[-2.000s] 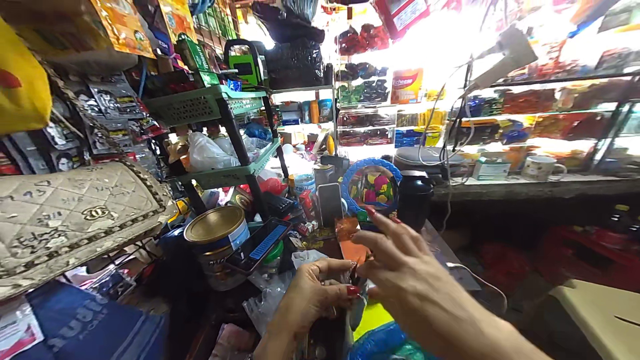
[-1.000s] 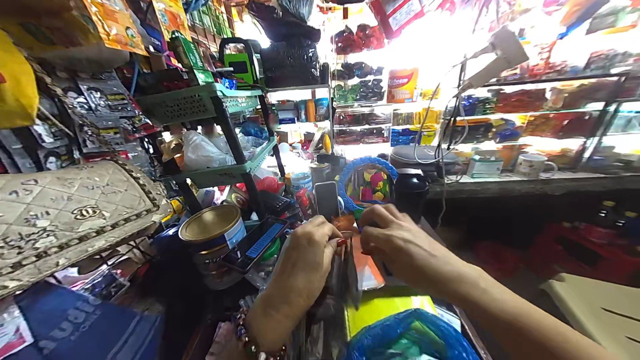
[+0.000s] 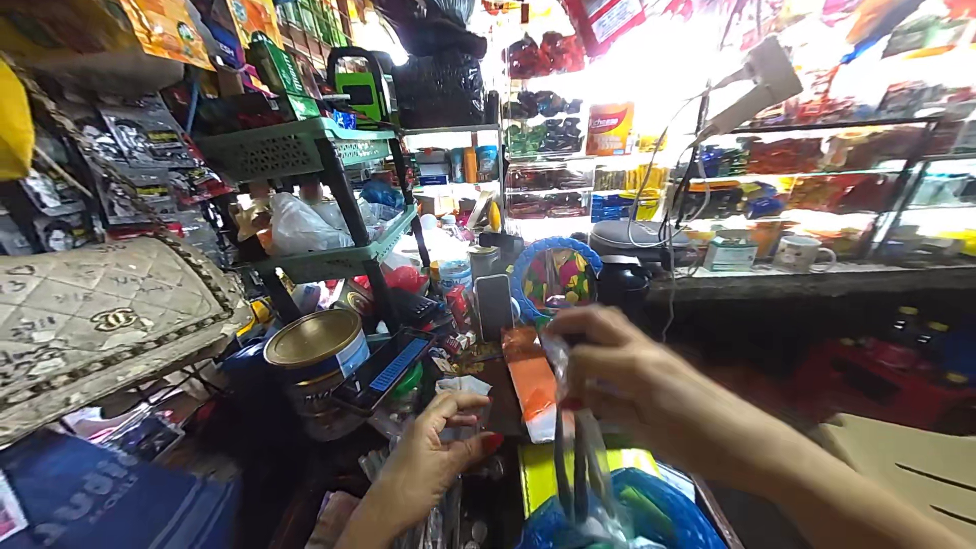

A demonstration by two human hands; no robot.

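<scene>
My right hand pinches the top of a clear plastic bag that hangs down with long dark items in it; it is blurred. Under its lower end is a blue plastic bag with something green inside. My left hand, with red nails, is to the left, its fingers apart and nothing between them. An orange and white packet lies between and beyond my hands. Near the blue bag is a bright yellow flat item. Coins and clear plastic sit in a dark compartment beside my left hand.
A gold-lidded can and a tilted phone stand left of my hands. Behind are an upright phone, a blue-rimmed round mirror and a green plastic rack. A quilted bag is far left, a plastic stool at right.
My hands were close together and have moved apart. My right hand has lifted the clear bag with the dark items; my left hand has opened.
</scene>
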